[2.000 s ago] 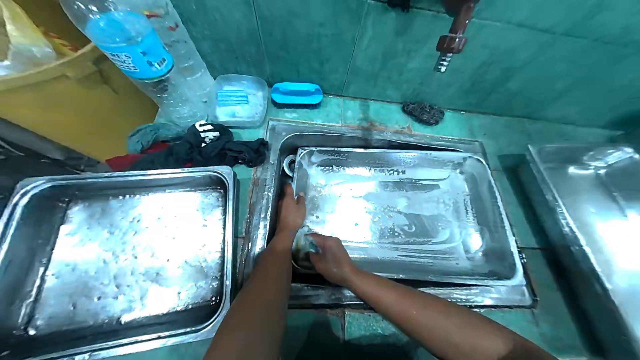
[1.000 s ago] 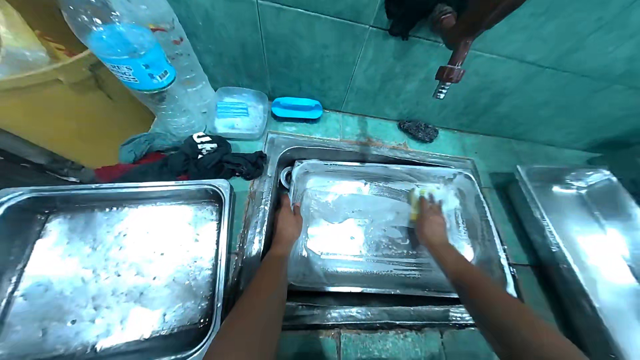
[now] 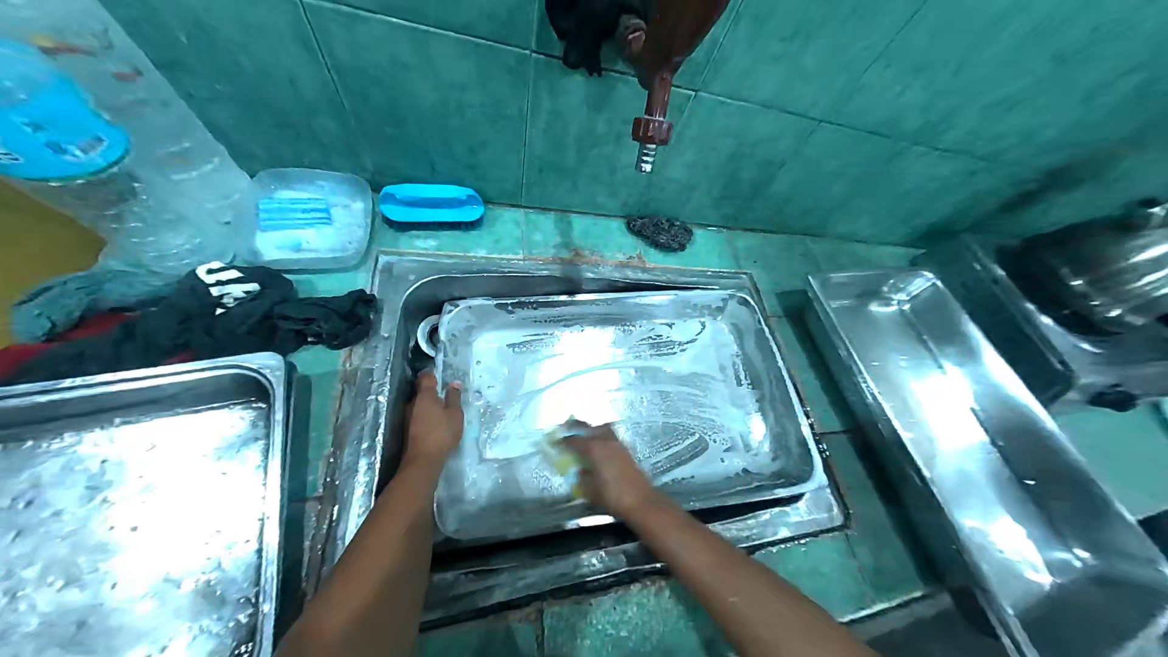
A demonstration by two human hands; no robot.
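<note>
A soapy rectangular metal pan (image 3: 639, 383) rests over the sink (image 3: 365, 438), tilted slightly, its surface streaked with suds. My left hand (image 3: 434, 422) grips the pan's left edge, thumb on top, fingers hidden below the rim. A blurred yellowish sponge (image 3: 564, 461) is in my right hand (image 3: 602, 465), pressed on the pan's lower middle. Close to my left hand, a round metal handle (image 3: 427, 336) shows at the pan's upper left corner; what it belongs to is hidden.
A wet metal pan (image 3: 137, 520) stands left, a long one (image 3: 958, 429) right. Behind the sink are a plastic tub (image 3: 310, 219), a blue brush (image 3: 432, 203) and a scouring pad (image 3: 659, 233). Dark cloths (image 3: 246, 310) lie left. A faucet (image 3: 652, 128) hangs above; bottles (image 3: 155, 173) stand upper left.
My right hand has moved with the sponge from the pan's left edge to its right part, then back to the lower middle. My left hand stays at the left edge.
</note>
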